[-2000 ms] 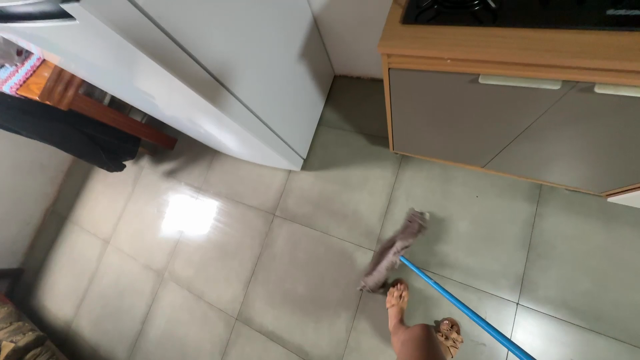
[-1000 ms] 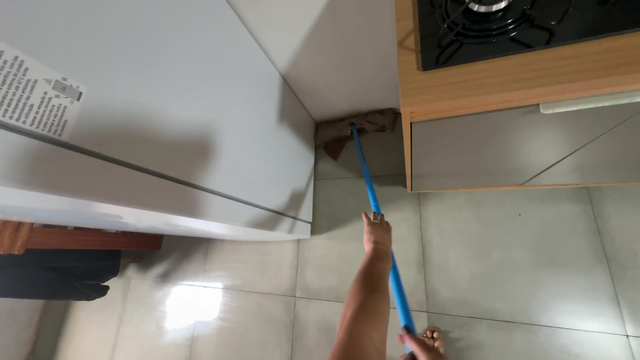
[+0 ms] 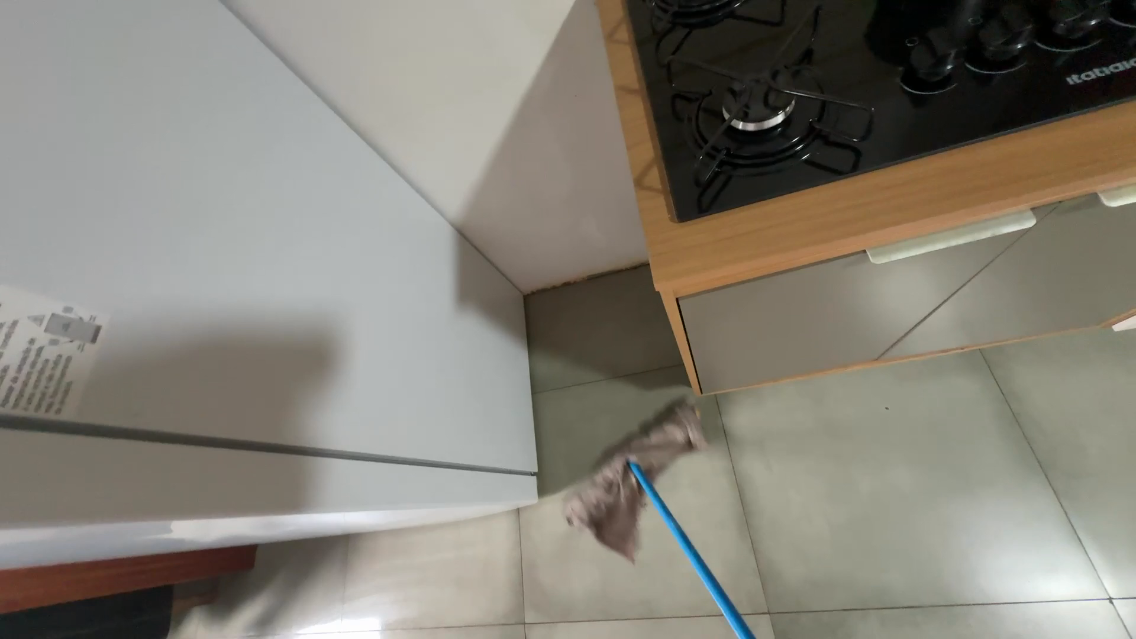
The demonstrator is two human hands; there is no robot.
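A brownish-grey cloth [image 3: 635,479] lies draped over the head of a floor tool on the tiles, just in front of the gap between the refrigerator and the cabinet. Its blue pole [image 3: 688,541] rises from the cloth and runs out of the frame at the bottom, right of centre. The tool's head is hidden beneath the cloth, whose edges look slightly blurred. Neither my left hand nor my right hand shows in the current view, so the upper part of the pole and any hold on it are out of sight.
On the left stands a light grey refrigerator [image 3: 266,266] bearing a printed label. A wood-edged cabinet [image 3: 799,319] with a black gas cooktop [image 3: 843,115] is at the right. The white wall [image 3: 568,177] closes the gap behind. Reddish wooden furniture [image 3: 124,572] shows at lower left.
The cloth-covered head has moved from the wall, inside the gap, back out toward me. Both hands, on the pole one second ago, have left the view.
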